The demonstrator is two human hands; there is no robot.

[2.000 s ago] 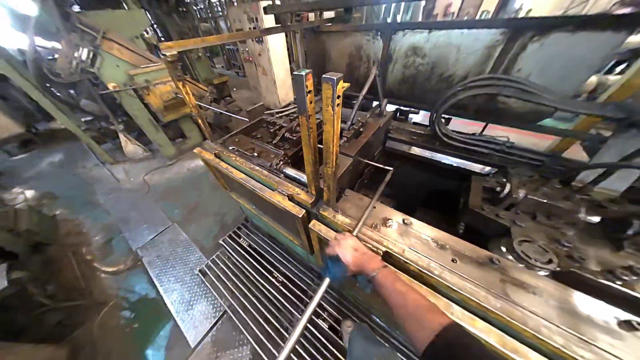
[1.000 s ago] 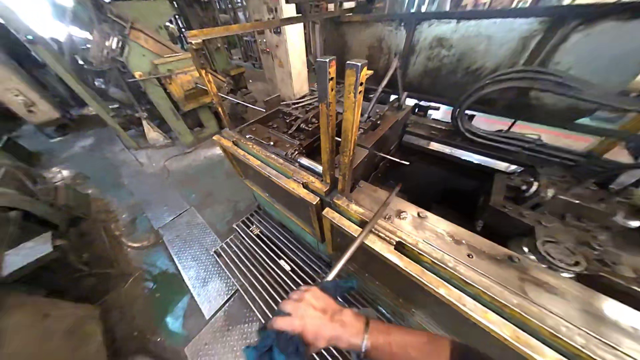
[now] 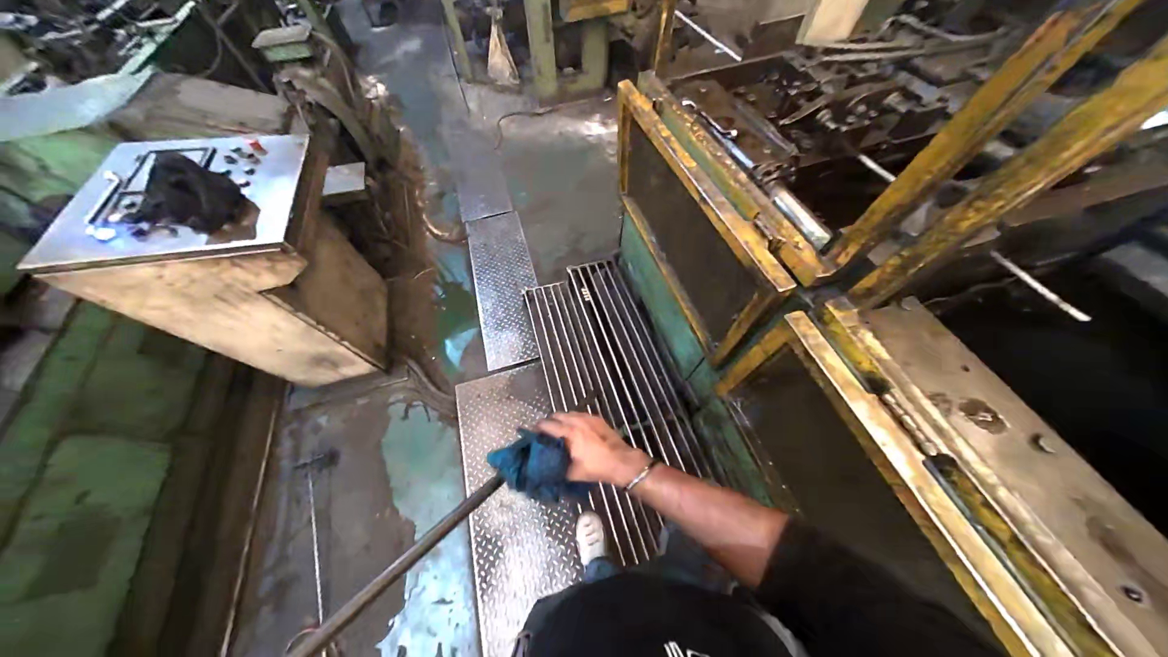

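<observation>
My right hand point(image 3: 593, 447), with a bangle on its wrist, reaches in from the lower right. It is closed on a blue cloth point(image 3: 534, 464) wrapped around a long metal rod point(image 3: 401, 566). The rod slants down to the lower left and leaves the view at the bottom edge; a short dark end shows just beyond my hand. Hand and rod are above the checker-plate and slatted floor. My left hand is not visible. A dark cloth point(image 3: 192, 193) lies on a metal-topped stand point(image 3: 278, 196) at the upper left, beside several small dark pieces.
A slatted metal grate point(image 3: 620, 365) and a checker plate point(image 3: 511, 547) cover the floor around my shoe point(image 3: 591, 537). On the right runs a machine with yellow-framed panels point(image 3: 703, 210), yellow uprights point(image 3: 985, 146) and a flat metal ledge point(image 3: 1004, 411). A thin rod point(image 3: 1040, 285) sticks out over its dark opening.
The view has swung left and down, bringing in the stand. My right hand has drawn the rod back from above the machine's ledge; the rod is now over the floor.
</observation>
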